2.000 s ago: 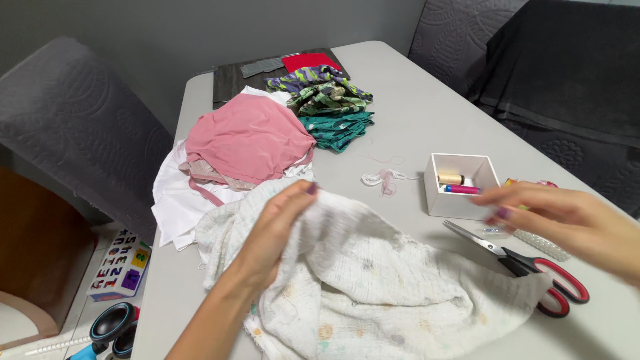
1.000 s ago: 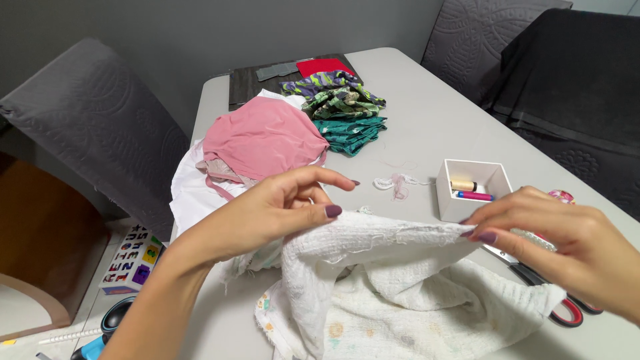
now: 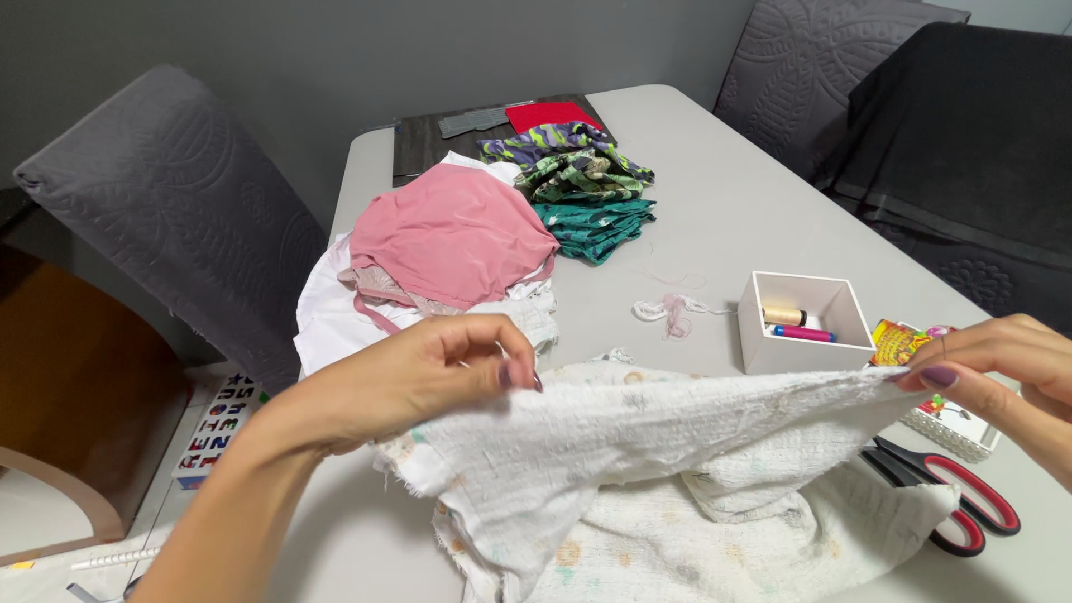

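A white printed gauze cloth (image 3: pixel 636 427) with frayed edges is stretched between my hands over the near part of the table. My left hand (image 3: pixel 444 377) pinches its upper edge, thumb against fingers, at the left. At the right, my right hand (image 3: pixel 997 368) grips the far end of that edge between thumb and fingertips. The rest of the cloth hangs and lies in folds below. Scissors with black and red handles (image 3: pixel 971 494) lie partly under the cloth at the right, below my right hand.
Beyond the cloth are a pink garment (image 3: pixel 452 230), folded patterned fabrics (image 3: pixel 595 222), a red piece (image 3: pixel 553 115), and loose thread (image 3: pixel 677 314). A white box (image 3: pixel 804 352) holds thread spools (image 3: pixel 804 334). A pearl-edged tray (image 3: pixel 955 440) stands near my right hand. Covered chairs (image 3: pixel 184 201) flank the table (image 3: pixel 712 167).
My right hand, away from the cloth two seconds ago, now holds its edge. Since one second ago my hands have moved farther apart, and the edge between them is drawn out longer.
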